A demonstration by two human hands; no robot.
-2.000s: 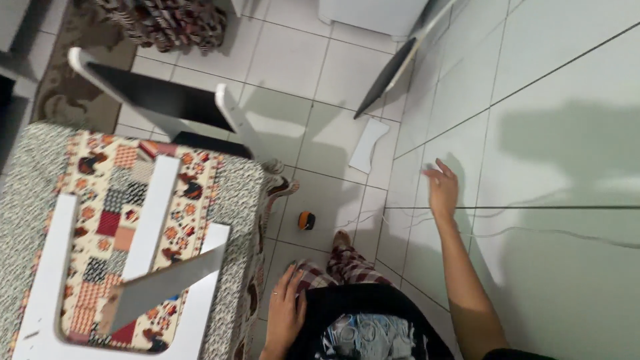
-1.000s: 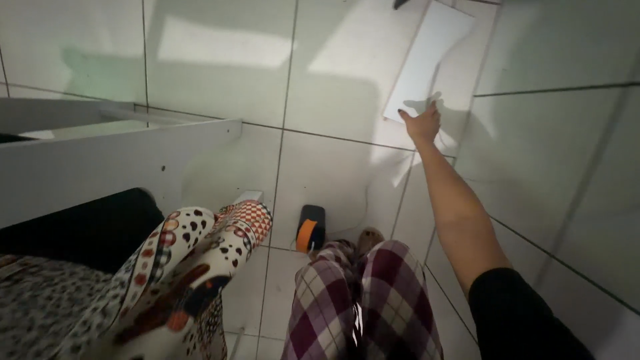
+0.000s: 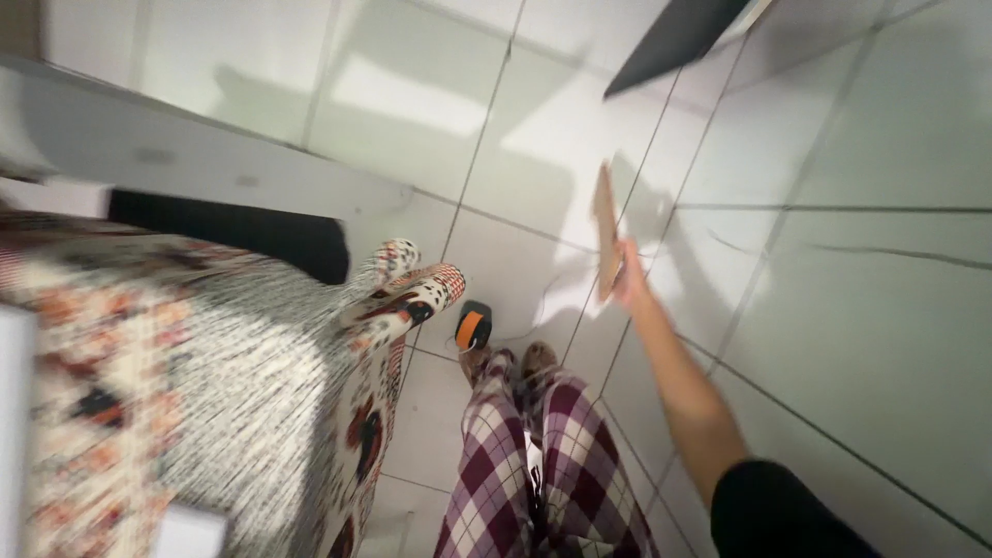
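My right hand (image 3: pixel 632 273) grips a flat board piece (image 3: pixel 604 225) near its lower end, in the middle right of the view. The piece is turned nearly edge-on, showing a brown side, above the tiled floor. My left hand is out of view. By my feet on the floor lies a black and orange round object (image 3: pixel 471 329), perhaps a tape measure or a reel, with a thin pale cord or strip near it.
At the left stands a table with a patterned cloth (image 3: pixel 256 403), its edge hanging down. White parts lie on it. A white panel (image 3: pixel 232 147) with a black part (image 3: pixel 240 232) stands beyond. A dark panel (image 3: pixel 674 46) leans at the top right; tiled wall (image 3: pixel 876 310) rises at the right.
My right hand has lifted the board piece off the floor, where it lay white side up. My left hand, seen two seconds ago, has left the view.
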